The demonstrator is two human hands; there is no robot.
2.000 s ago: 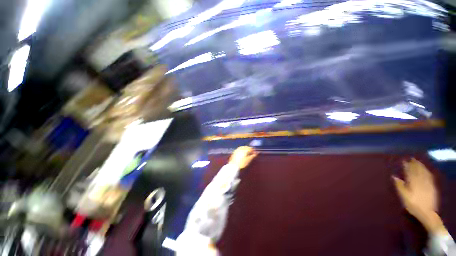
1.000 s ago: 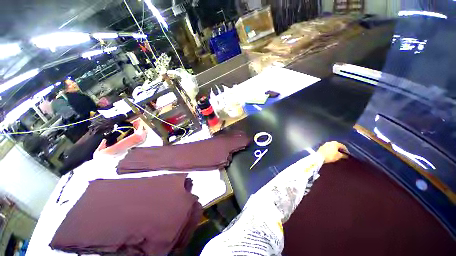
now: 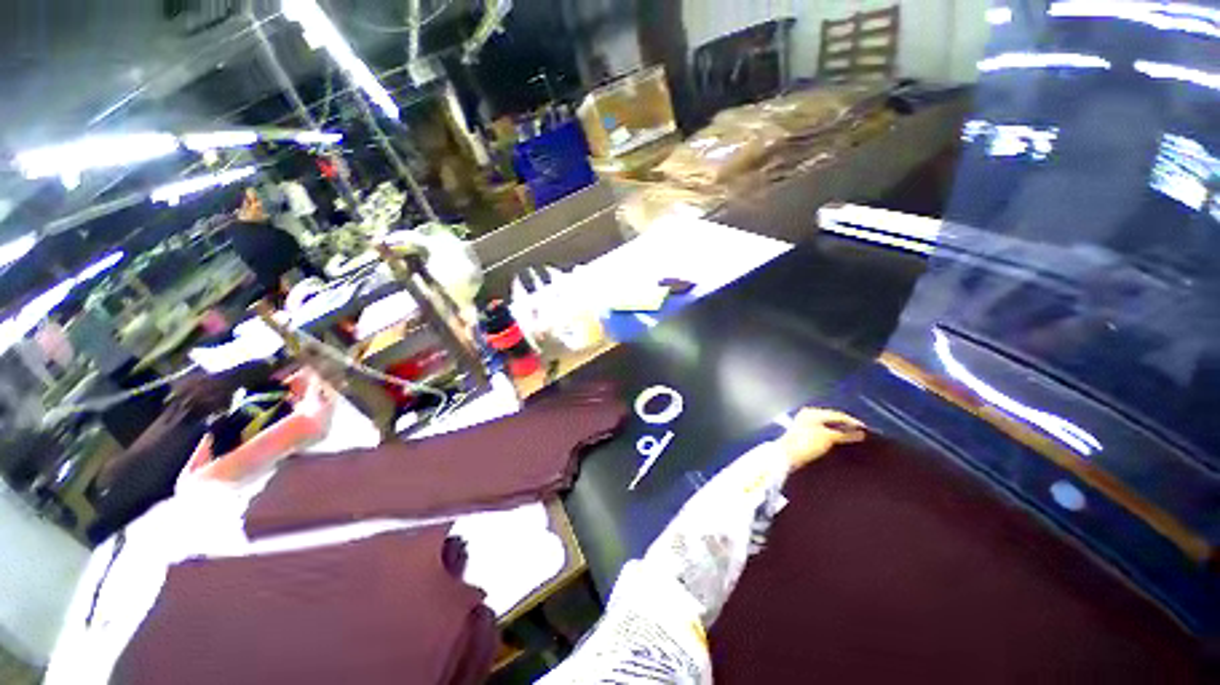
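A dark maroon cloth panel (image 3: pixel 910 575) lies flat at the lower right, its top edge along the blue template base (image 3: pixel 923 426). My left hand (image 3: pixel 819 435) is on the panel's upper left corner, fingers bent over its edge; whether they pinch the cloth or rest on it is not clear. The clear bluish top sheet (image 3: pixel 1070 254) rises behind, with bright lamp reflections. An orange-brown strip (image 3: pixel 1044 448) runs along its lower edge, and a pale round spot (image 3: pixel 1068 497) lies between strip and cloth. My right hand is out of view.
White rings (image 3: pixel 658 406) lie on the black table (image 3: pixel 749 361). Maroon cloth stacks (image 3: pixel 308 609) lie at left on a white-covered table. Behind are a white sheet (image 3: pixel 696 254), a red-and-black bottle (image 3: pixel 509 337), a white rail (image 3: pixel 876 228) and plastic-wrapped bundles (image 3: pixel 789 127).
The view has swung left from the template to the cloth stacks, and my right hand has left the picture. My left hand stays at the panel's corner. The top sheet still stands raised.
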